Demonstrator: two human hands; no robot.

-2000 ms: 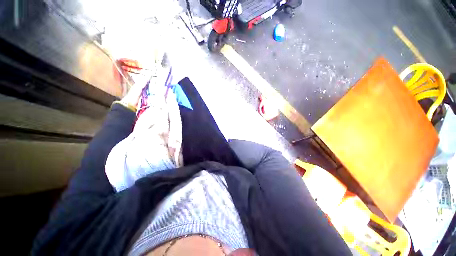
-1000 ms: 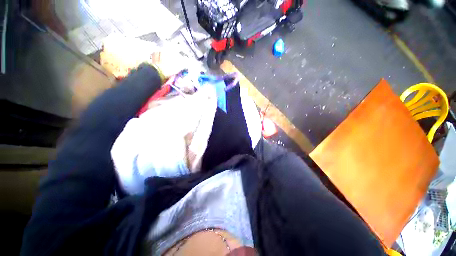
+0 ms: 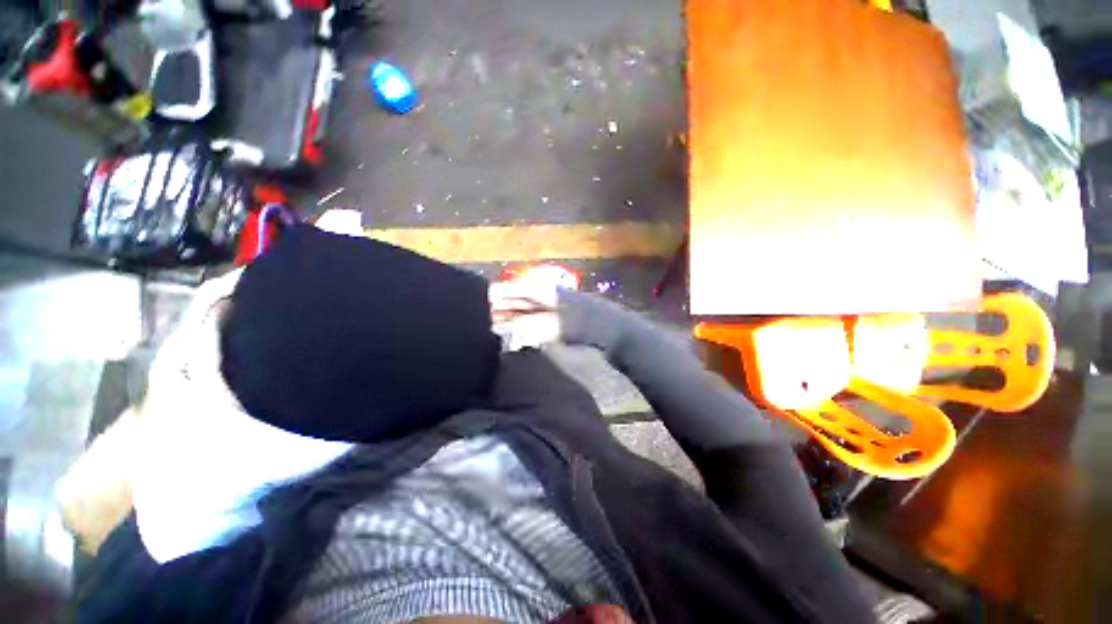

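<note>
A bundle of clothes lies against my front. A broad black garment (image 3: 360, 335) is spread over a white garment (image 3: 207, 469). A purple and blue hanger loop (image 3: 274, 219) shows at the black garment's far edge. My right hand (image 3: 522, 312), pale and blurred below its grey sleeve, is at the black garment's right edge and appears to hold it. My left hand cannot be made out; the clothes cover that side. A blurred tan patch at the far left cannot be identified.
An orange table (image 3: 835, 159) stands ahead right, with yellow-orange chairs (image 3: 896, 427) nearer me. A scooter (image 3: 274, 85) with a dark basket (image 3: 153, 201) is ahead left. A blue object (image 3: 393, 88) lies on the pavement beyond a yellow line (image 3: 610, 240).
My view has turned, so scooter and table stand more upright in the picture. The black garment, a narrow strip before, is now spread wide. My right hand has come into view beside it.
</note>
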